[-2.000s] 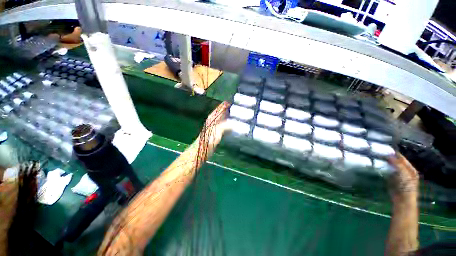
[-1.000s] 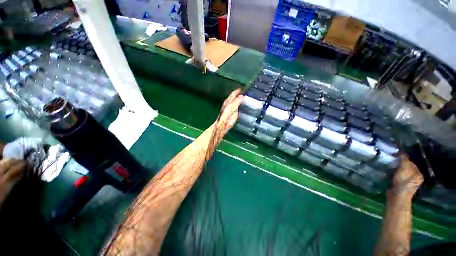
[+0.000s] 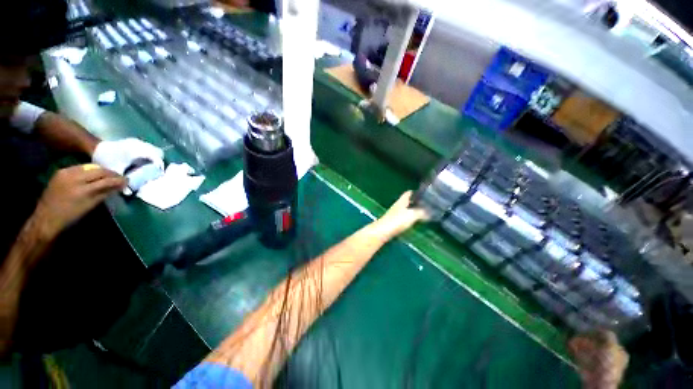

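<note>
A stack of clear blister trays [image 3: 524,235] with rows of white and dark units lies beyond the green bench strip at the right, blurred. My left hand [image 3: 404,211] is bare and grips the stack's near left corner. My right hand [image 3: 600,355] is bare, blurred and low at the right, at the stack's right end; its fingers are partly hidden against the tray edge. The arm behind it is mostly cut off by the picture's lower edge.
A black heat gun [image 3: 270,178] stands nozzle up on the green bench, left of my left arm. A white post [image 3: 300,76] rises behind it. Another worker's gloved hand [image 3: 128,154] is at the left, beside white cloths [image 3: 171,186] and more trays [image 3: 194,99].
The view has swung left, so the heat gun and neighbouring worker show further right. Both my hands remain at the tray stack, which appears further right and lower.
</note>
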